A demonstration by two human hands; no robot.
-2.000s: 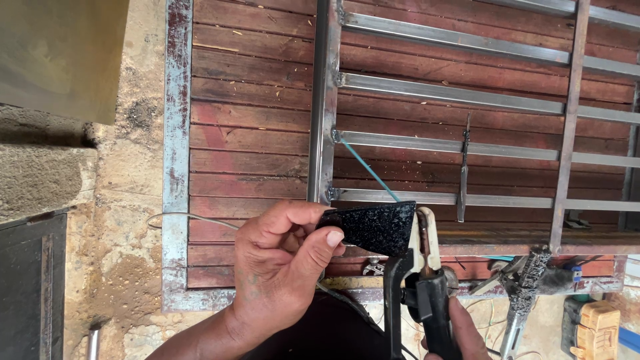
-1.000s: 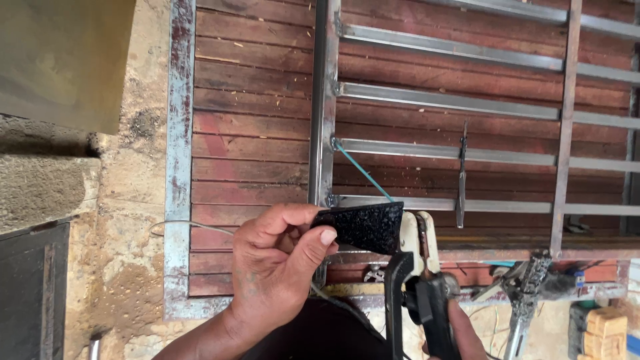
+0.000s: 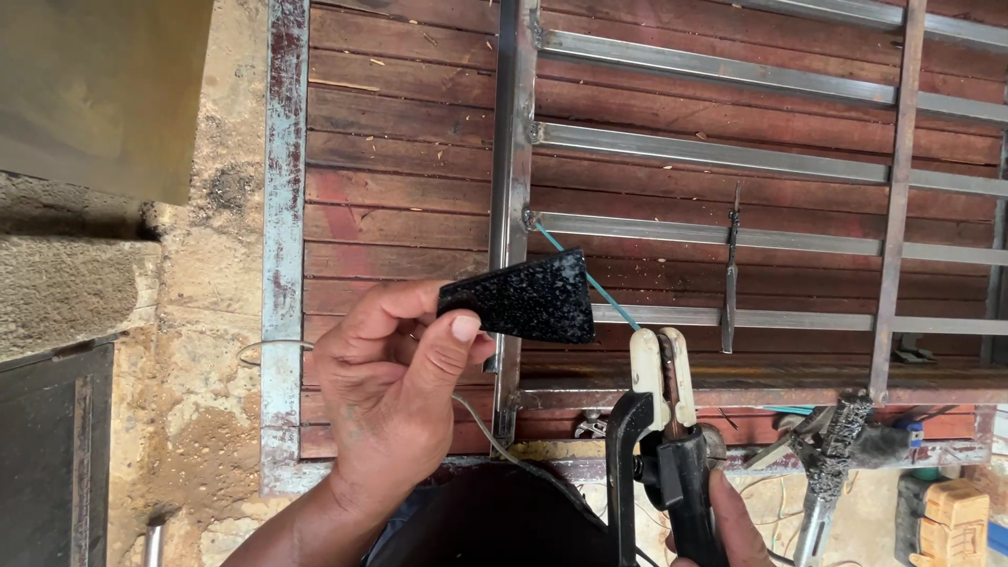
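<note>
My left hand [image 3: 402, 370] pinches a dark, speckled flat plate [image 3: 524, 299], perhaps welding glass, between thumb and fingers above the frame's upright. My right hand [image 3: 732, 528], partly cut off by the lower edge, is round the black handle of a welding electrode holder [image 3: 665, 441] with pale jaws. Those jaws clamp a thin blue-green welding electrode [image 3: 614, 302]. Its far tip is at the joint of the steel frame's upright [image 3: 512, 150] and a crossbar [image 3: 654, 230]. The plate hides part of the electrode.
Beneath the steel frame lies a reddish wooden slatted surface [image 3: 394, 189] with a worn metal border [image 3: 285, 220]. A narrow pointed metal tool [image 3: 731, 291] lies across the bars. At lower right are a spatter-covered metal clamp [image 3: 835, 449] and a yellow case [image 3: 953, 520]; a cable [image 3: 496, 437] passes near my left hand.
The plate in my left hand no longer covers the base of the electrode and now stands clear of the holder's jaws. The electrode tip remains at the same joint.
</note>
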